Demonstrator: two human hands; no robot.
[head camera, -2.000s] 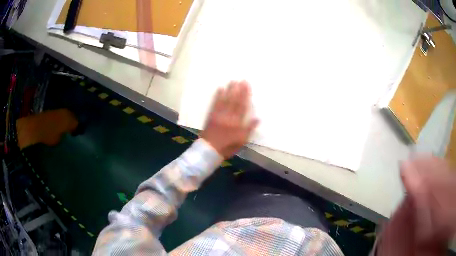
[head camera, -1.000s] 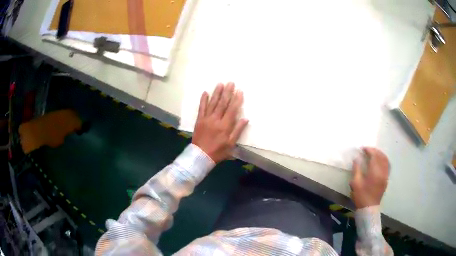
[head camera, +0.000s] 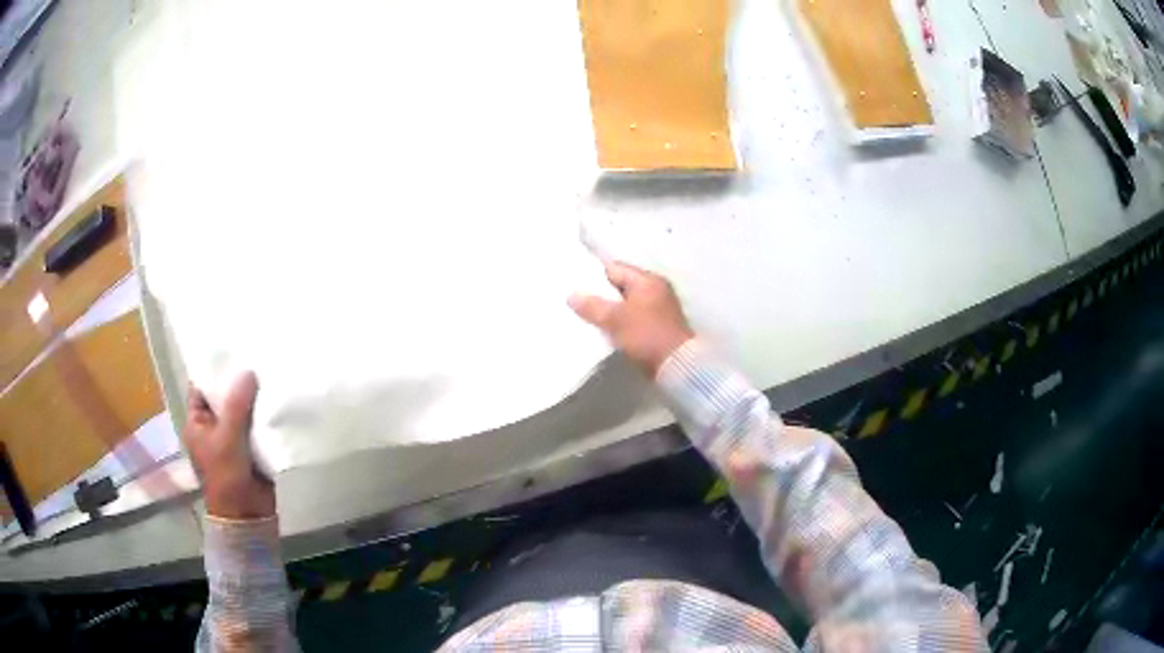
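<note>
A large sheet of white fabric (head camera: 370, 230) lies on the pale table, its near edge lifted and curved. My left hand (head camera: 227, 447) grips its near left corner, thumb on top and fingers partly hidden. My right hand (head camera: 638, 313) grips the right edge near the front, thumb on top. The fabric is overexposed, so I cannot tell how many layers there are.
The left pattern board (head camera: 89, 396) has a black bar (head camera: 79, 240) and a small dark clip (head camera: 96, 495). Tan patterns (head camera: 657, 89) lie at the right, with a pin box (head camera: 1005, 105) and black-handled scissors (head camera: 1108, 140) farther right. A purple bundle (head camera: 49, 172) is far left.
The view has swung to the right. My left hand has gone from lying flat on the fabric to gripping its corner. My right hand now holds the right edge, and the near edge is lifted.
</note>
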